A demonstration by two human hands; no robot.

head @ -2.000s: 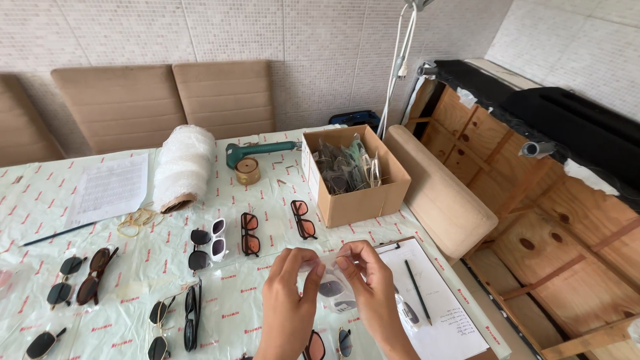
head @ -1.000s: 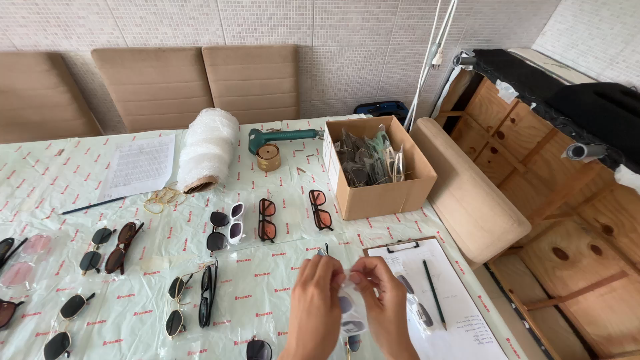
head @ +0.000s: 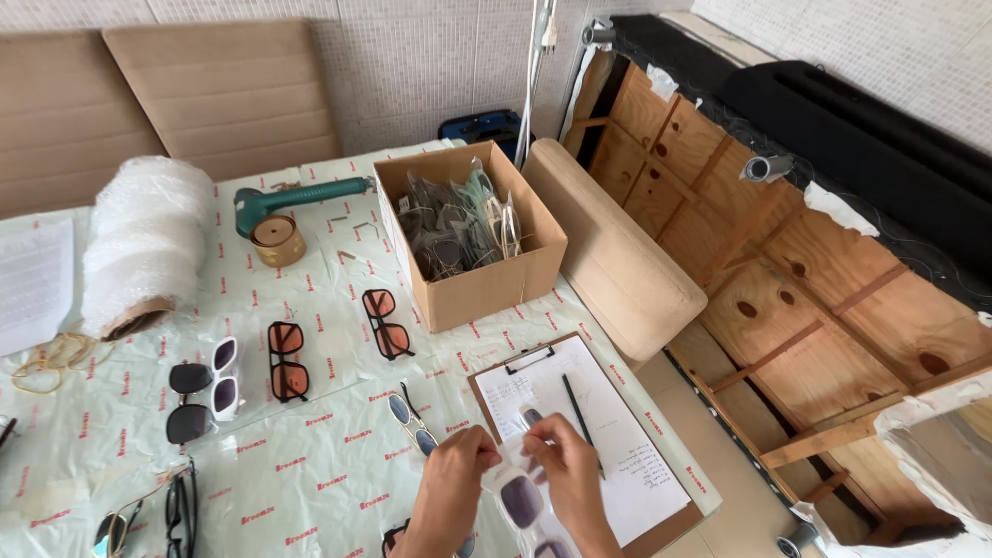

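Observation:
My left hand (head: 453, 480) pinches the top of a clear plastic sleeve, and my right hand (head: 564, 465) grips its other side. White-framed sunglasses (head: 523, 504) with purple lenses hang in the sleeve between both hands. Just left of my left hand lie gold-framed sunglasses (head: 411, 415). Under my right hand is a clipboard (head: 482, 380) with written paper, a dark pencil (head: 577, 411) and another pair of pale-framed glasses (head: 530, 416), partly hidden. Farther off lie sunglasses with orange lenses (head: 386, 329), a second orange pair (head: 288, 364), a white pair (head: 225, 380) and a black pair (head: 188, 403).
A cardboard box (head: 496, 291) of bagged glasses stands at the table's far right corner. Left of it are a green tool (head: 310, 194), a tape roll (head: 277, 244), a bubble wrap roll (head: 143, 240) and rubber bands (head: 58, 360). Beige chairs (head: 225, 93) and an overturned wooden frame (head: 744, 256) surround the table.
My hands have moved lower over the table, and the bagged white sunglasses now hang lower between them. Both hands stay on the sleeve.

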